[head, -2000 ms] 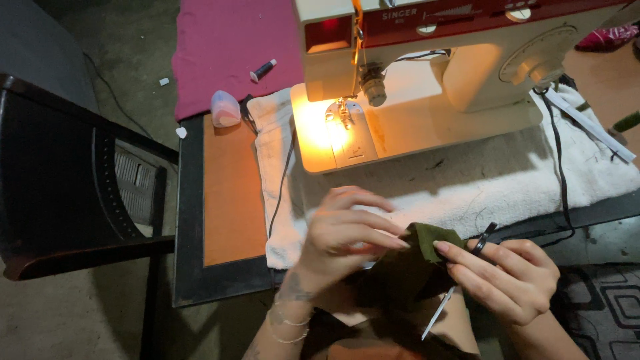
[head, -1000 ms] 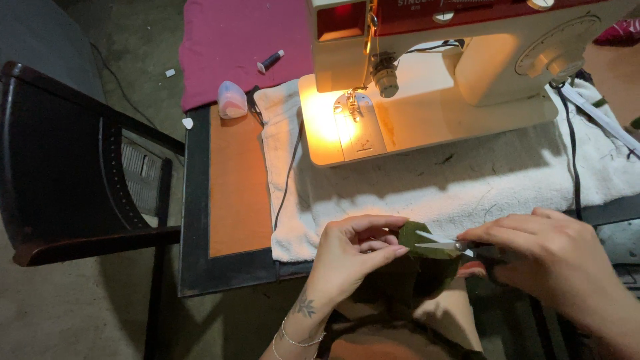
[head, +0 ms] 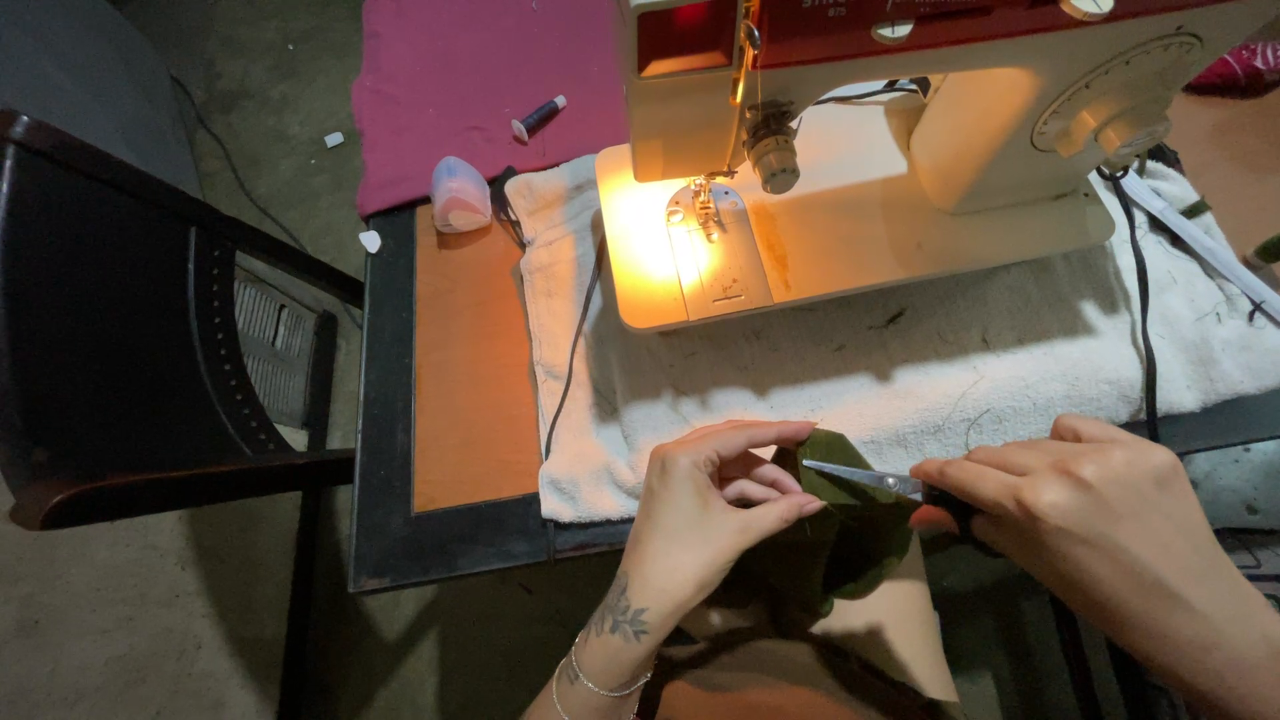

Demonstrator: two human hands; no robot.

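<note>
Between the thumb and fingers of my left hand (head: 715, 490) is the edge of a dark green cloth piece (head: 850, 545), which hangs over my lap below the table edge. My right hand (head: 1075, 510) grips dark-handled scissors (head: 888, 482). Their blades look closed or nearly so and lie over the upper part of the cloth, tips pointing at my left fingers. Beyond both hands stands a Singer sewing machine (head: 850, 240), its lamp lit over the needle plate. My right fingers cover most of the scissor handles.
A white towel (head: 580, 400) lies under the machine, with loose threads and a black cord on it. Purple-pink fabric (head: 450, 80), a thread spool (head: 540, 117) and a small translucent container (head: 461, 195) are at the back left. A dark chair (head: 110, 330) stands left of the table (head: 385, 450).
Two seconds ago the scissors pointed down from my right hand while its fingers held the cloth. They now point left across the cloth, and my right hand has turned over.
</note>
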